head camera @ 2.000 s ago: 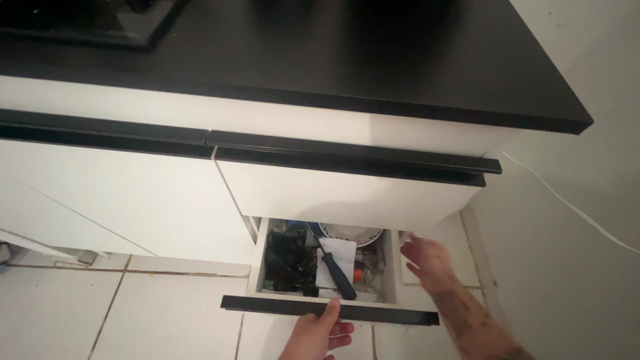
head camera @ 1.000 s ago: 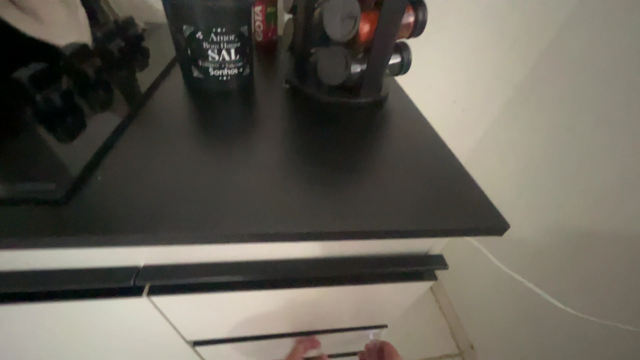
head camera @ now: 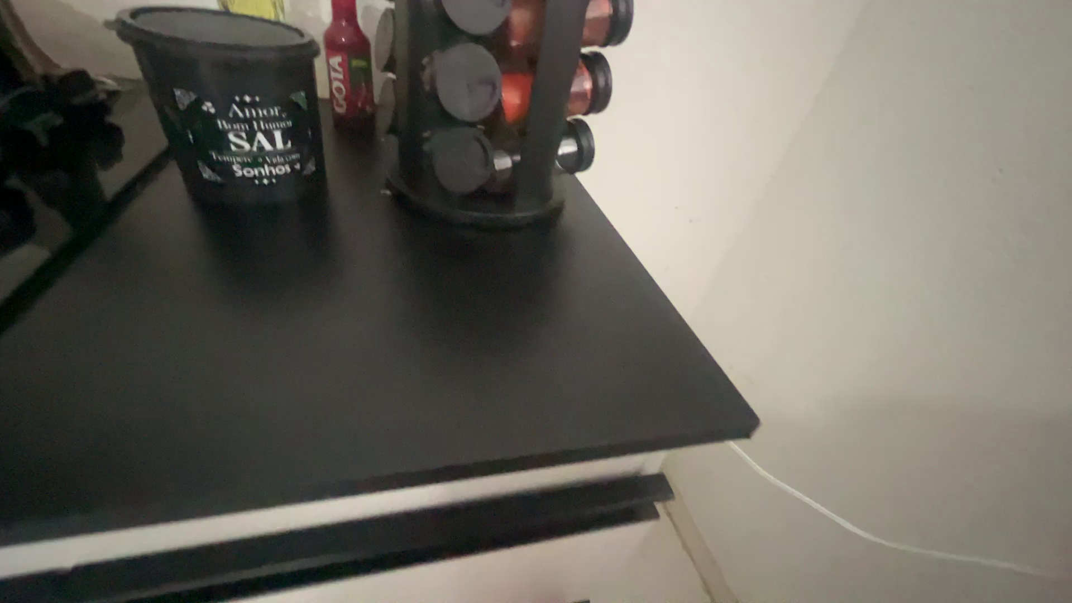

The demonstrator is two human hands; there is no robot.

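Observation:
Neither my left hand nor my right hand shows in the head view. A black countertop (head camera: 377,335) fills the middle. At its back left stands a black salt container (head camera: 239,117) with white lettering. To the right of that, a round black spice rack (head camera: 494,205) holds several jars lying sideways with dark lids, some with orange-red contents. Between the two and farther back is a red sauce bottle (head camera: 350,75). Below the counter's front edge run black drawer handles (head camera: 377,532) on a white cabinet front; the lower drawers are out of view.
A glossy black cooktop (head camera: 50,209) with dark parts lies at the left. A pale wall (head camera: 879,251) stands at the right, with a white cable (head camera: 837,521) hanging along it beside the counter's corner. Part of a yellow item (head camera: 255,8) shows at the top.
The view has swung upward from the open lower drawer to the countertop. Both hands, at the drawers in the earlier frames, have left the view.

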